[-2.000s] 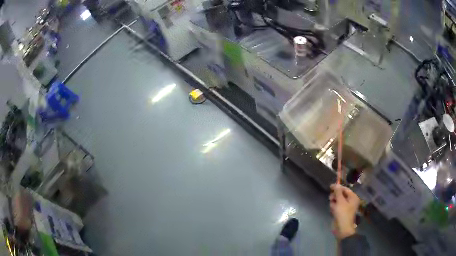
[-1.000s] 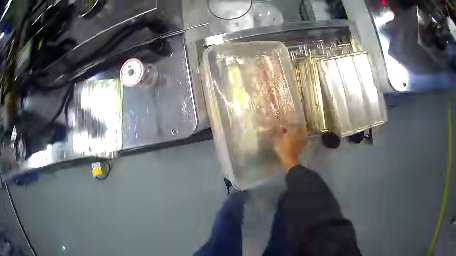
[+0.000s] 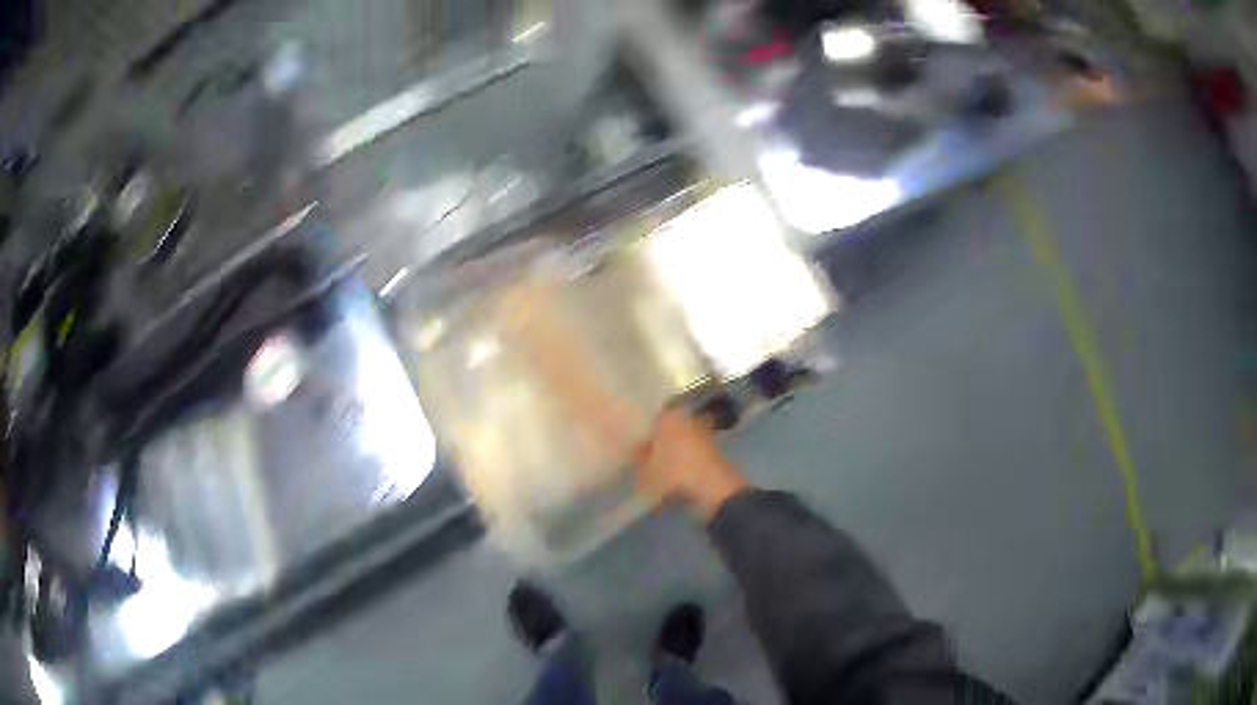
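The picture is strongly blurred. My right hand (image 3: pixel 685 461), bare with a dark grey sleeve, is at the near right edge of a clear plastic bin (image 3: pixel 503 475). An orange-brown streak, perhaps copper tubes (image 3: pixel 558 344), runs from the bin's far part towards my fingers. I cannot tell whether the tubes lie in the bin or are held, or how my fingers are closed. My left hand is not in view.
A glaring pale tray (image 3: pixel 738 276) adjoins the bin on the right. A spool-like round thing (image 3: pixel 273 369) stands on the shiny table at left. A machine table (image 3: pixel 937 152) is at upper right. My shoes and a yellow floor line (image 3: pixel 1089 372) show below.
The view has turned and blurred, so the bin now appears further left and tilted. My right hand has gone from over the bin's right part to its near right edge.
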